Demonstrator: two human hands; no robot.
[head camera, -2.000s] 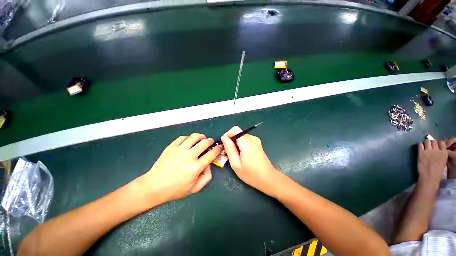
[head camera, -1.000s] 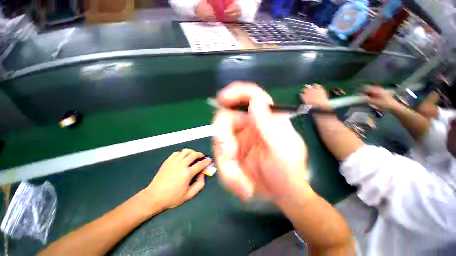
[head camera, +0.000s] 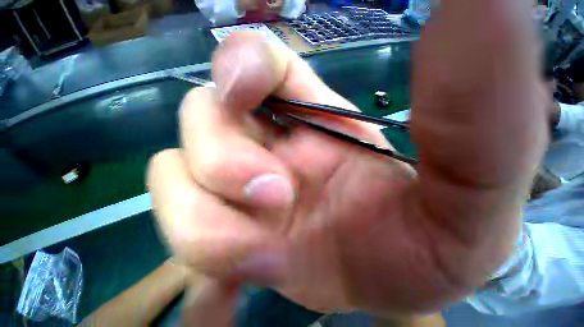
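Note:
My right hand (head camera: 320, 198) is raised very close to the camera, palm side showing and partly blurred, and fills much of the view. It holds dark tweezers (head camera: 346, 116) that lie across the palm, with two thin arms showing and the tip end pointing left past the bent index finger. My left forearm (head camera: 137, 295) comes in from the bottom left. My left hand is mostly hidden behind the right one, so I cannot tell what it holds. A black unit with a pale block (head camera: 72, 173) sits on the green belt at left. Another unit (head camera: 382, 98) is farther right.
The white edge strip (head camera: 83, 221) runs along the belt. A crumpled clear plastic bag (head camera: 51, 287) lies at lower left. Dark gridded trays (head camera: 346, 27) stand across the line beside a person's hands and sleeves (head camera: 288, 7). A neighbouring person's white sleeve (head camera: 544, 271) is at right.
My right hand left the work near my left hand and rose towards the camera with the tweezers, now covering my left hand. The view has tilted up, showing the far side of the line.

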